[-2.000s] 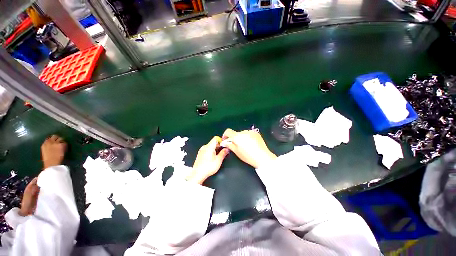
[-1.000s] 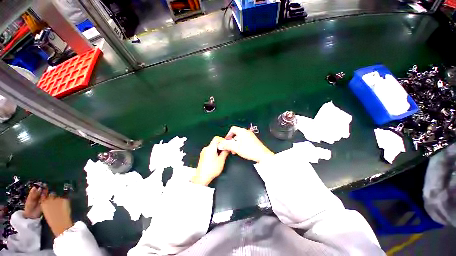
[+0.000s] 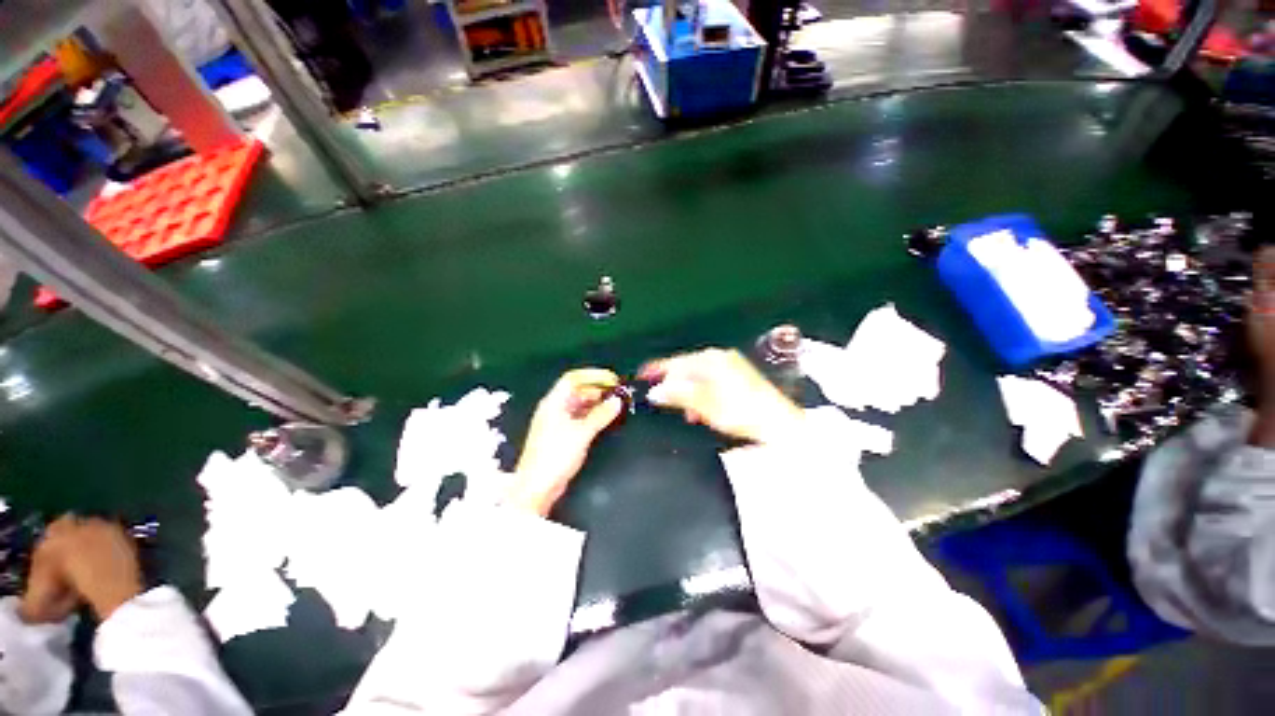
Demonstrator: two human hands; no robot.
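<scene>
My left hand (image 3: pixel 562 431) holds a small dark glossy workpiece (image 3: pixel 621 397) with chrome glints between its fingertips, over the green belt. My right hand (image 3: pixel 716 393) is just to its right, fingertips pinched together near the workpiece; whether they hold a wipe cannot be seen. A clear dispenser bottle (image 3: pixel 782 346) with a metallic top stands right behind my right hand, partly hidden by it. White wipes (image 3: pixel 895 360) lie to its right, and more wipes (image 3: pixel 329 539) lie left of my left hand.
A single workpiece (image 3: pixel 601 298) lies on the green belt (image 3: pixel 476 252) beyond my hands. A blue bin (image 3: pixel 979 301) of wipes and a workpiece heap (image 3: pixel 1168 315) are at right. A second bottle (image 3: pixel 301 455) and another person's hands (image 3: pixel 84 560) are at left. A grey post (image 3: pixel 154 308) slants in.
My hands, together before, have moved slightly apart, and the dark workpiece now shows at my left fingertips. The view has shifted a little. Another person's arm has come in at the right edge.
</scene>
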